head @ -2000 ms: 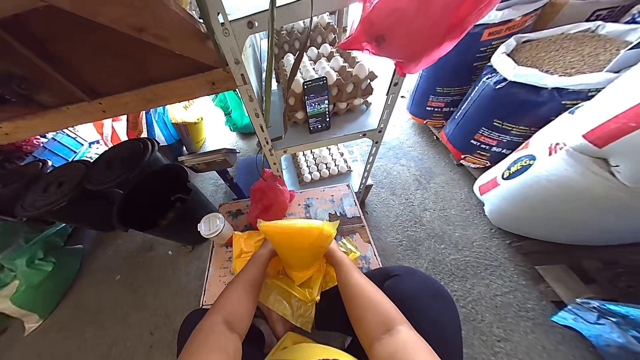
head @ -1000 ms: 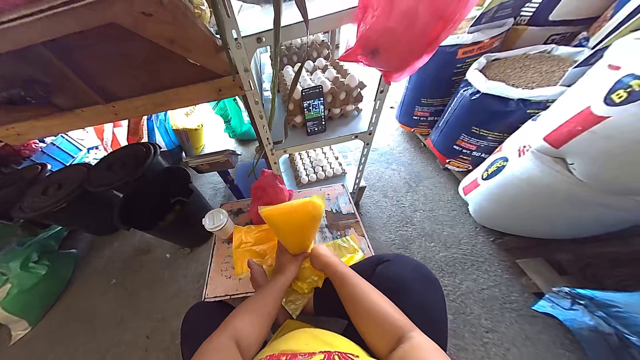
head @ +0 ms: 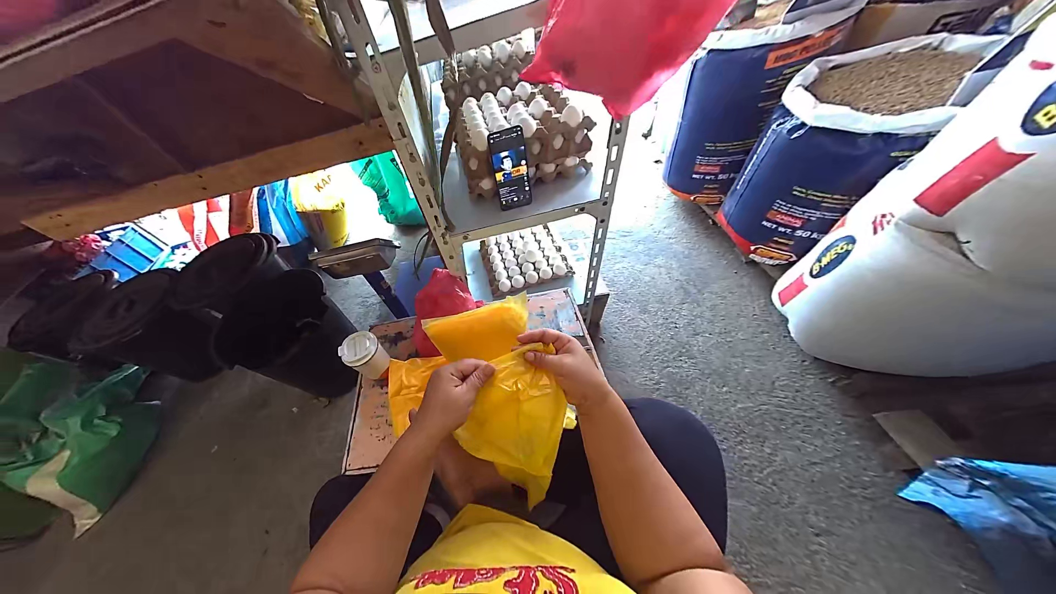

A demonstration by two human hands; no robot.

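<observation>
Between my hands hangs a thin yellow plastic bag (head: 516, 412), its upper edge pinched at two points. My left hand (head: 454, 394) grips the edge on the left, thumb against forefinger. My right hand (head: 563, 363) grips it on the right with thumb and fingertips. Just beyond them a filled, orange-yellow plastic bag (head: 478, 330) lies on the worn wooden bench. More yellow plastic (head: 406, 388) lies left of my left hand. A red plastic bag (head: 441, 301) stands behind the filled one, and a lidded paper cup (head: 364, 355) is at the bench's left edge.
A metal shelf (head: 528, 206) ahead holds egg trays (head: 536, 136) and an upright phone (head: 510, 168). A red bag (head: 623, 45) hangs at its upper right. Black bins (head: 285, 330) stand on the left; feed sacks (head: 813, 173) and a white sack (head: 924, 280) on the right.
The filled yellow bag, held up in my hands in the earlier frames, now rests on the bench beyond them. My hands have let it go and hold a thin yellow bag spread between them.
</observation>
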